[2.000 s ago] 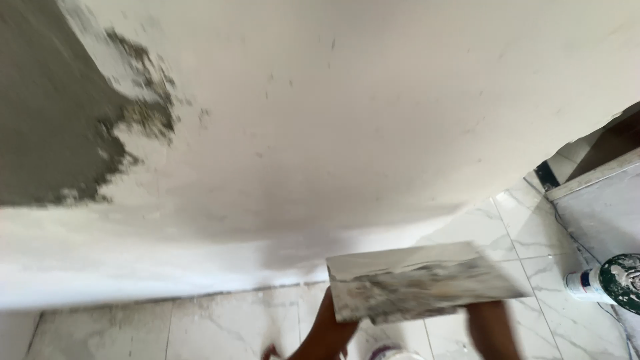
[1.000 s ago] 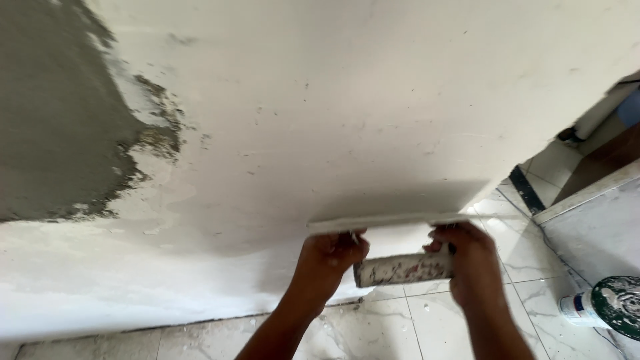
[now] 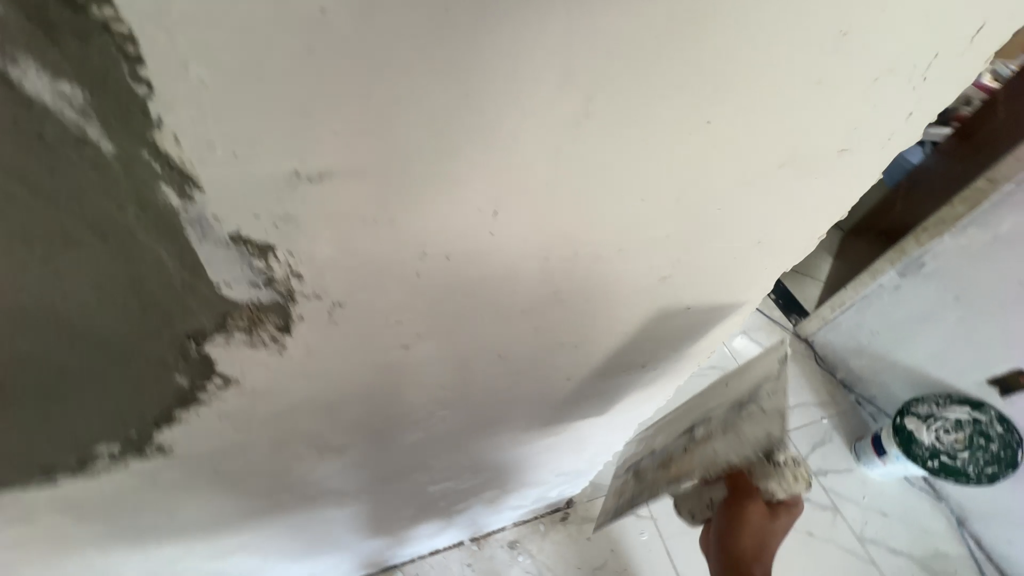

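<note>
My right hand (image 3: 748, 520) is closed around the handle of a wide, flat plastering trowel (image 3: 712, 440) at the lower right. The metal blade is tilted, rising to the right, and smeared with pale compound; the handle is caked with it too. The blade casts a shadow on the pale wall (image 3: 496, 240) and appears apart from it, near its lower right edge. A rough-edged grey cement patch (image 3: 88, 296) covers the wall's left side. My left hand is out of view.
A tub with a smeared green lid (image 3: 958, 438) stands at the right on marbled floor tiles (image 3: 832, 480), beside a low white wall (image 3: 960, 280). A cable (image 3: 840, 372) runs along its base. Dark brown boarding (image 3: 928, 192) lies beyond.
Both hands were at the trowel one second ago; now only my right hand holds it, lower and farther right. The trowel has swung to a steep tilt. My left hand has gone from view.
</note>
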